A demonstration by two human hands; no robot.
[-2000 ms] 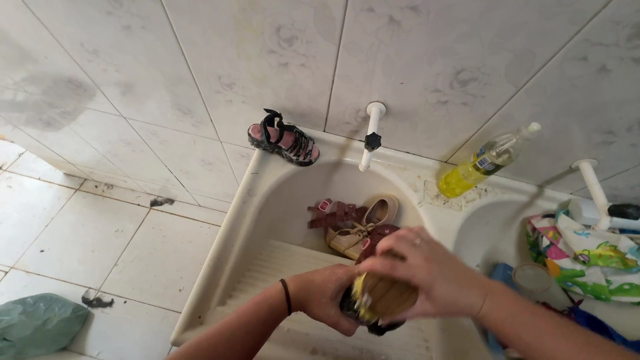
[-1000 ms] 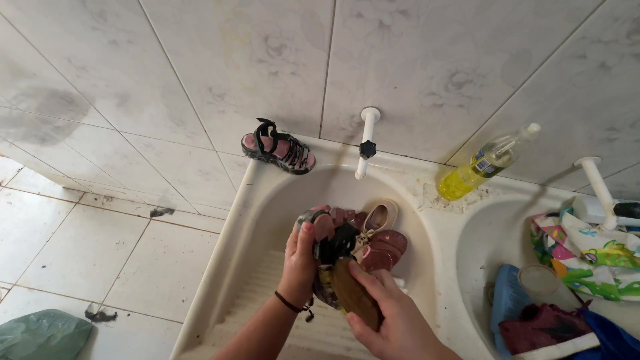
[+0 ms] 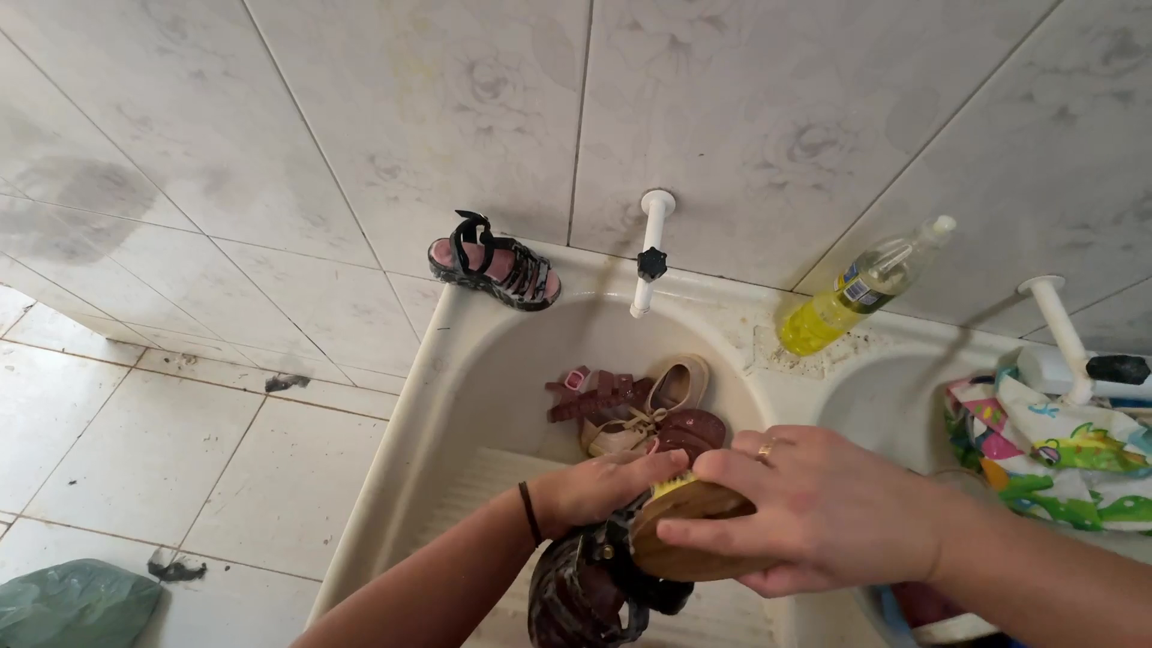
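My left hand (image 3: pixel 598 490) holds a black strappy sandal (image 3: pixel 585 585) over the ribbed part of the sink. In my right hand (image 3: pixel 792 504) is a wooden scrub brush (image 3: pixel 688 535) with yellow bristles, pressed against the sandal's straps. A matching black sandal with a pink insole (image 3: pixel 495 265) sits on the sink's back left corner. Down in the basin lie a beige lace-up shoe (image 3: pixel 679 382) and dark red sandals (image 3: pixel 598 396), partly hidden by my hands.
White taps (image 3: pixel 655 234) stick out from the tiled wall. A bottle of yellow liquid (image 3: pixel 841 301) stands on the ledge between basins. The right basin holds a colourful printed cloth (image 3: pixel 1071 441) and other fabric. A green plastic bag (image 3: pixel 76 603) lies on the floor at left.
The held sandal and both hands have moved lower and nearer since one second ago, uncovering the red sandal in the basin. The brush has turned, its wooden back now facing up.
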